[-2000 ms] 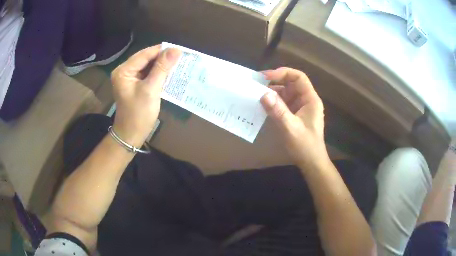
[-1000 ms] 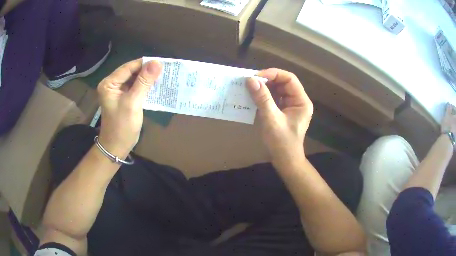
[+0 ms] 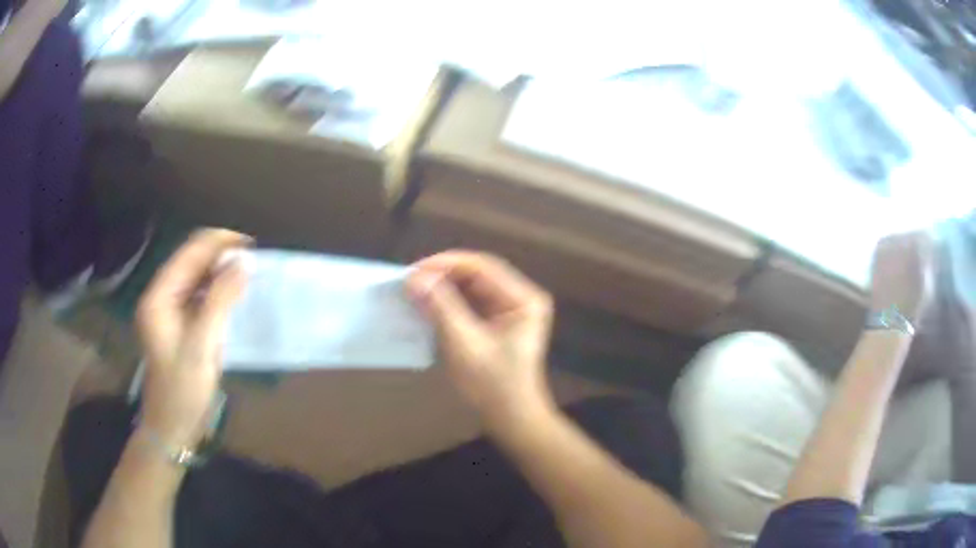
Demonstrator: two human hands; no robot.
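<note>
A folded leaflet (image 3: 326,311) is stretched level between my two hands above my lap. It is a white strip and its print is blurred. My left hand (image 3: 191,321) pinches its left end between thumb and fingers. My right hand (image 3: 487,326) pinches its upper right corner, with the lower right corner hanging free. The fingers behind the paper are partly hidden.
Brown cartons (image 3: 578,230) run across in front, topped with a bright white sheet (image 3: 685,139) holding blurred papers. Another person's arm (image 3: 856,396) and pale-trousered knee (image 3: 738,428) are close on the right. A dark-clothed person (image 3: 48,161) is at the left.
The view has tilted up and blurred, showing more of the white-topped cartons. Both hands and the leaflet sit lower and further left in the picture. The leaflet is still held between both hands.
</note>
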